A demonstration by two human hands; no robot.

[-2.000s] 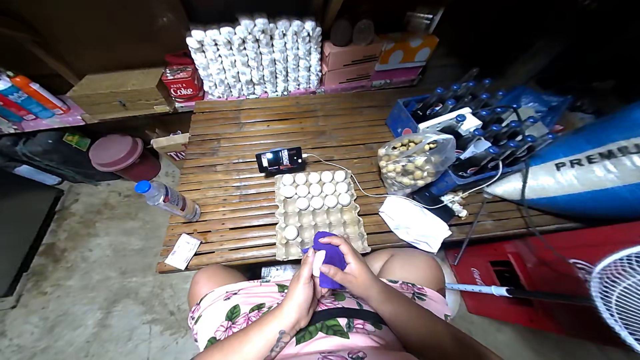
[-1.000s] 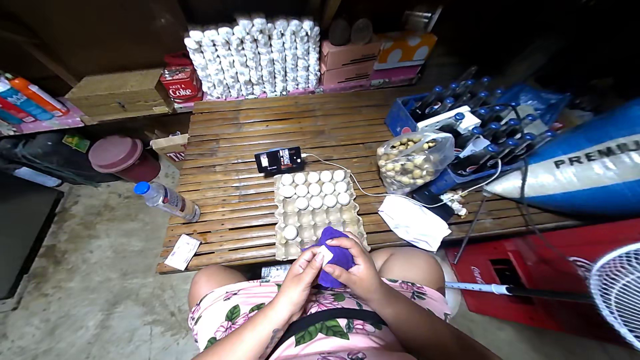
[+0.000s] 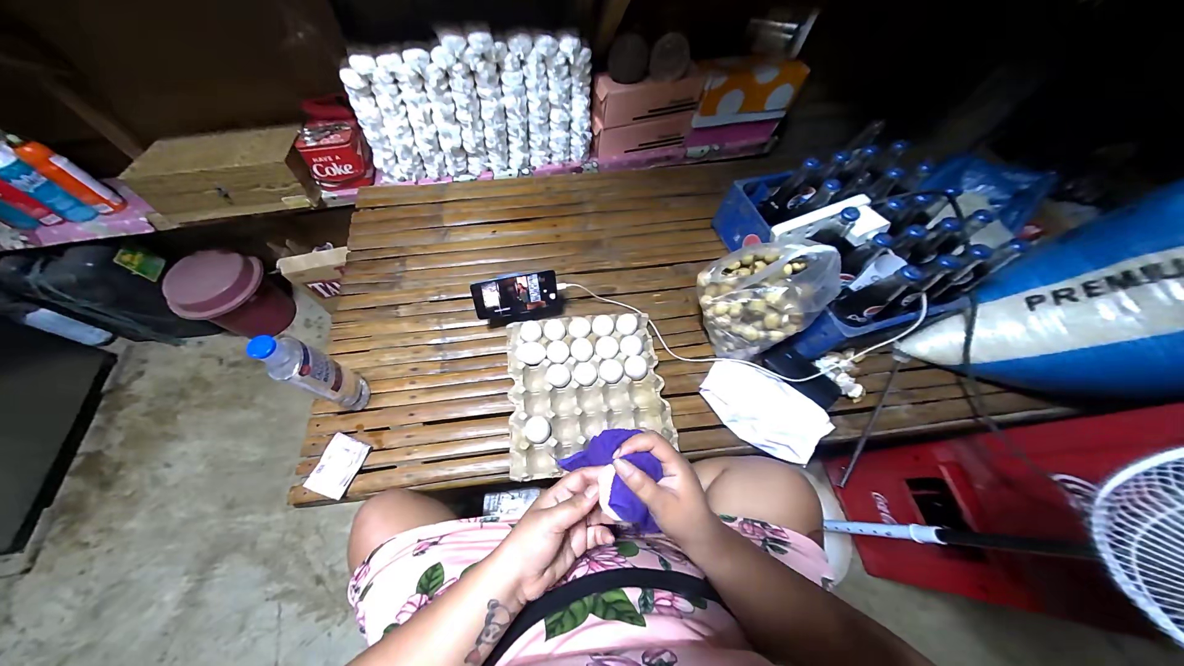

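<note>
My right hand (image 3: 661,486) grips a bunched purple cloth (image 3: 629,449) over my lap, with a small white piece (image 3: 607,490) at its edge; whether that is an egg or part of the cloth, I cannot tell. The fingertips of my left hand (image 3: 564,527) meet the white piece from the left. Just beyond the hands lies a pulp egg tray (image 3: 578,407). White eggs (image 3: 583,350) fill its far rows, and a single egg (image 3: 537,429) sits near its front left. The cloth covers the tray's near right corner.
Behind the tray a phone (image 3: 518,294) stands plugged into a white cable. To the right are a plastic bag of small round produce (image 3: 763,296), a white cloth (image 3: 768,407) and a blue crate of bottles (image 3: 740,208). A plastic bottle (image 3: 314,370) and a paper packet (image 3: 338,465) are on the left.
My left hand has shifted slightly and its palm is turned up more. The purple cloth has been moved about in my right hand and now spreads further over the tray's near edge.
</note>
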